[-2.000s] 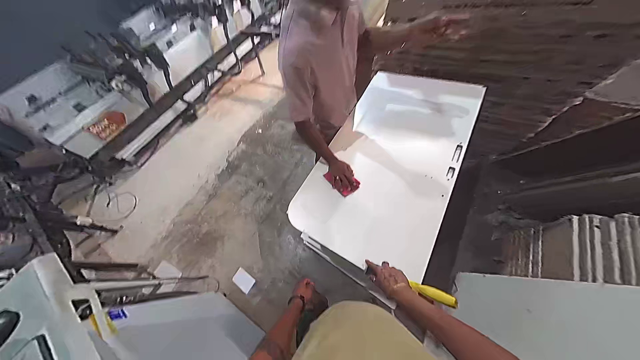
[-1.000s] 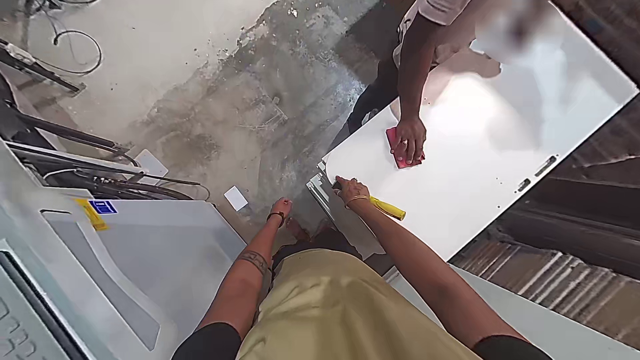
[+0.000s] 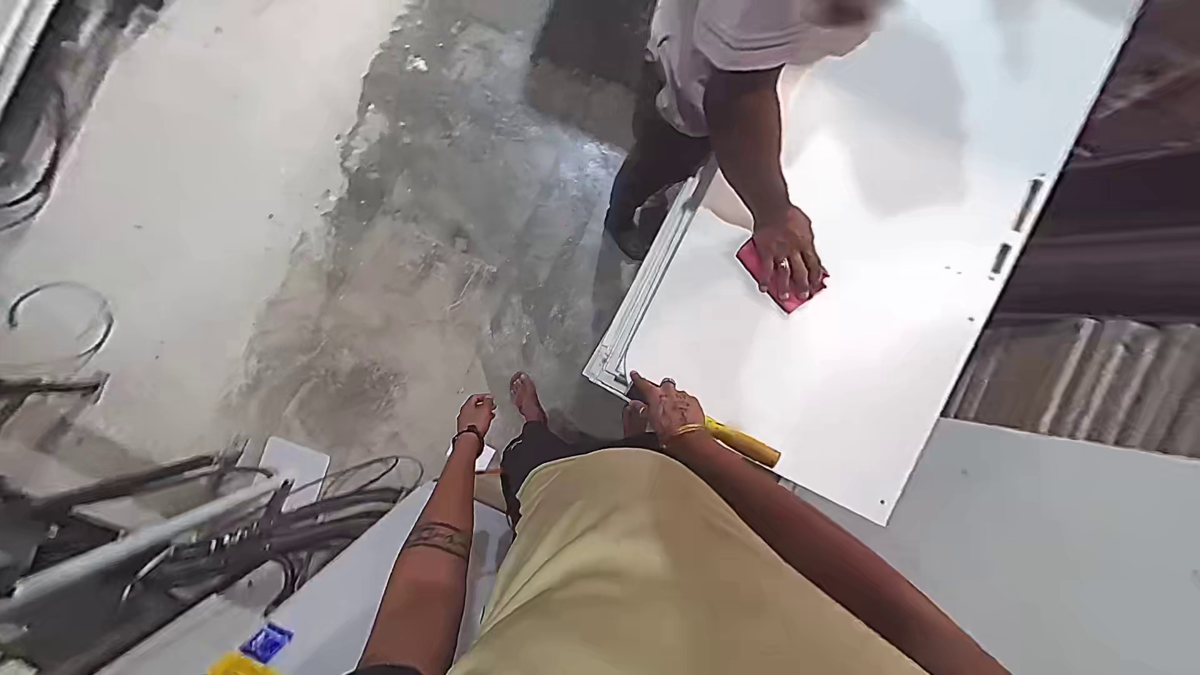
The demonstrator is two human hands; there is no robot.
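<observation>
My left hand (image 3: pixel 476 412) hangs over the floor at the lower middle, its fingers curled and nothing seen in it. At the near corner of a large white panel (image 3: pixel 712 347), my right hand (image 3: pixel 670 411) is closed around a yellow-handled tool (image 3: pixel 745 443). The yellow end sticks out to the right past my wrist, lying over the panel; the tool's other end is mostly hidden by my fingers. Farther up the panel, a co-worker's hand (image 3: pixel 789 246) presses a red cloth or pad (image 3: pixel 792 292) flat on the white surface.
The co-worker stands at the panel's far left edge. Stacked sheets (image 3: pixel 1078 375) lie at the right, above another pale panel (image 3: pixel 1050 506). Dark cables and metal frames (image 3: pixel 187 534) crowd the lower left, beside a white surface with blue and yellow tape or labels (image 3: pixel 265 641).
The view has swung well downward and shifted. The co-worker's hand stays on the red cloth on the panel, and my right hand stays at the panel's near corner with the yellow-handled tool.
</observation>
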